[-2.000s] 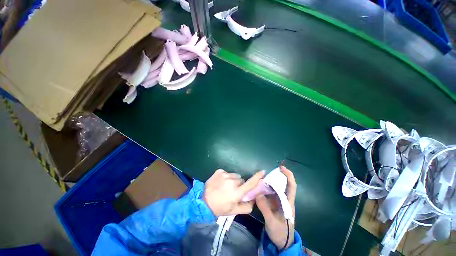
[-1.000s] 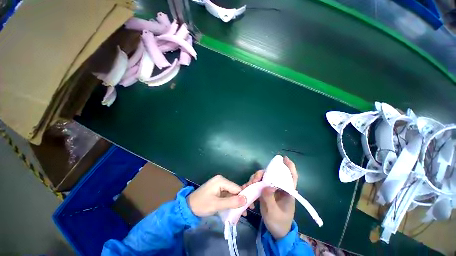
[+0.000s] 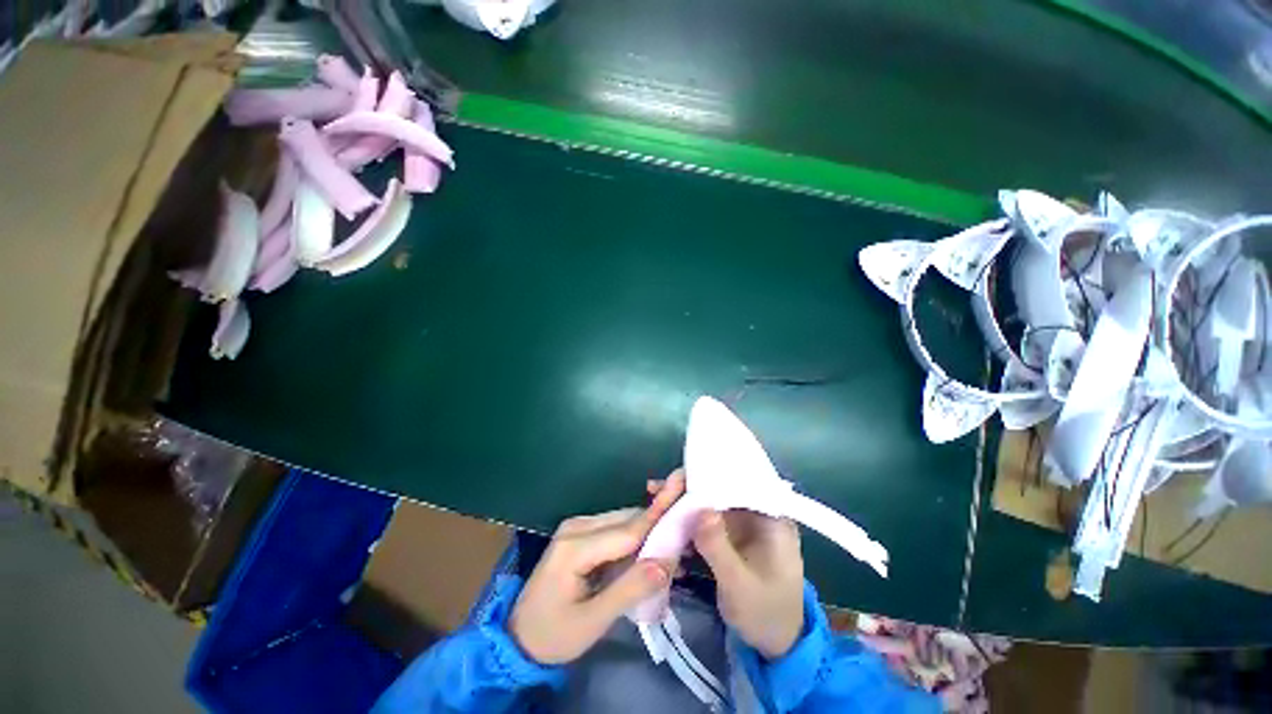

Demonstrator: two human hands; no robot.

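A white cat-ear headband shell (image 3: 731, 460) is held in both hands near the bench's front edge. One ear points up and away, and a narrow white arm reaches to the right. A pale pink pad (image 3: 672, 537) lies along the shell between the hands. My left hand (image 3: 579, 579) grips the pink part and the shell's left side with thumb and fingers. My right hand (image 3: 755, 572) holds the shell below the ear, its thumb on the inner side. White end strips hang down below my left hand. Some fingertips are hidden behind the shell.
Pink and white pads (image 3: 328, 168) are piled at upper left beside cardboard sheets (image 3: 70, 237). Tangled headbands (image 3: 1102, 377) lie at right, partly on cardboard. A green-edged conveyor (image 3: 725, 161) runs behind, with a headband (image 3: 500, 11) on it. A blue crate (image 3: 286, 600) stands below the bench edge.
The view has shifted and turned, so the pads and headbands sit elsewhere in the picture. The held shell has been turned so its ear shows broad and upright, and both hands have regripped it.
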